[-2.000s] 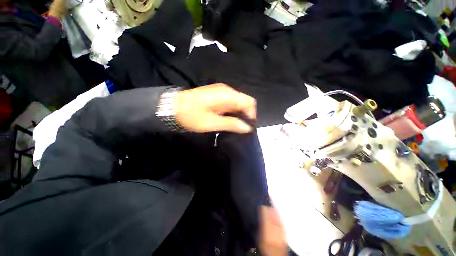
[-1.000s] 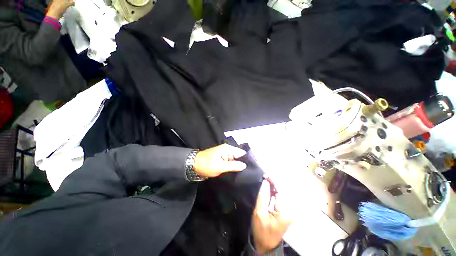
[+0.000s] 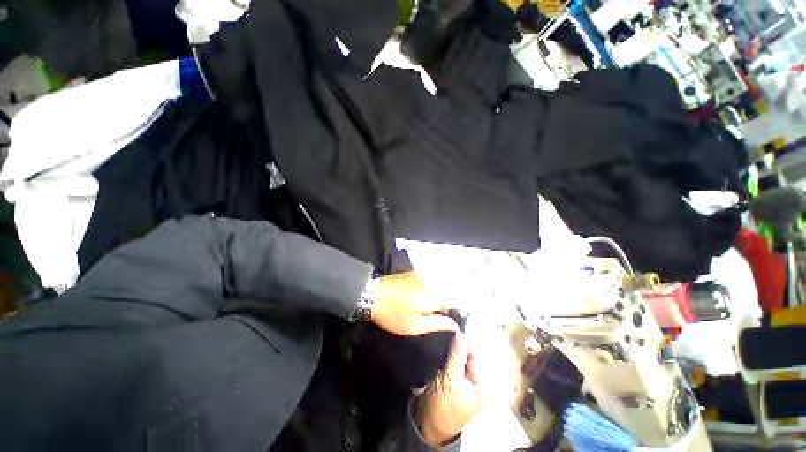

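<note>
Black cloth lies heaped over the table, with part of it hanging in front of me. My left hand, with a metal watch at the wrist, pinches a black cloth edge just left of the sewing machine. My right hand is close below it, its fingertips at the same edge. A small dark reddish thing shows at the right fingers; glare hides what it is. The needle area is washed out by bright light.
White cloth lies at the left. A blue tassel is on the machine front. A pink flask stands behind the machine. A black and white chair or rack is at the far right.
The view has shifted, showing more of the workshop at the right. The left hand has moved down and right, and the two hands have come together at the cloth edge.
</note>
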